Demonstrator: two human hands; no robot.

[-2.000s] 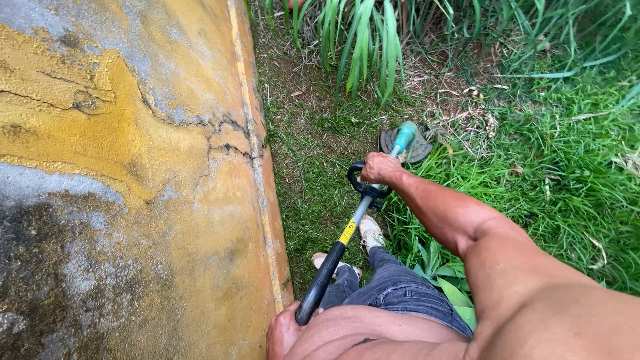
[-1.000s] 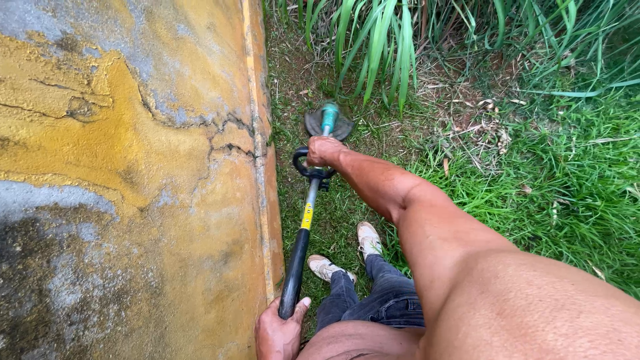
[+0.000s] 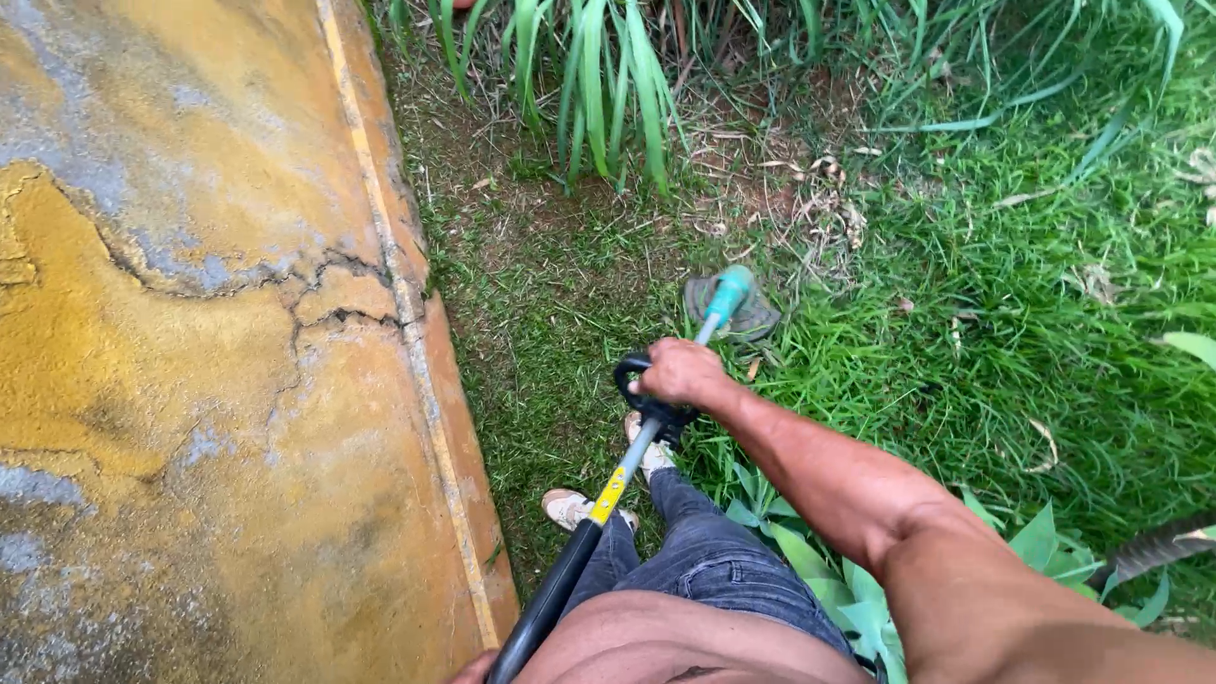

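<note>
My right hand [image 3: 679,370] is closed around the black loop handle [image 3: 632,375] of a string trimmer [image 3: 649,439]. At the bottom edge, a small part of my left hand [image 3: 473,670] shows against the black rear grip [image 3: 546,608]; the frame cuts off the rest. The grey shaft bears a yellow label [image 3: 608,494] and slants up and right from the rear grip. Its teal motor head [image 3: 730,293] and dark guard [image 3: 755,318] are low over the grass, beyond my right hand. The cutting line cannot be made out.
A cracked, yellow-painted concrete surface [image 3: 218,399] with a raised edge runs along the left. Long-leaved plants [image 3: 598,85] hang over the top. Thick grass [image 3: 1045,332] grows on the right, broad-leaved plants [image 3: 836,589] beside my legs. My shoes [image 3: 567,508] stand on short grass.
The trimmer head has swung left toward the concrete edge, then back right to the thick grass. My right hand has moved with it. My left hand, plainer earlier, is now mostly out of frame.
</note>
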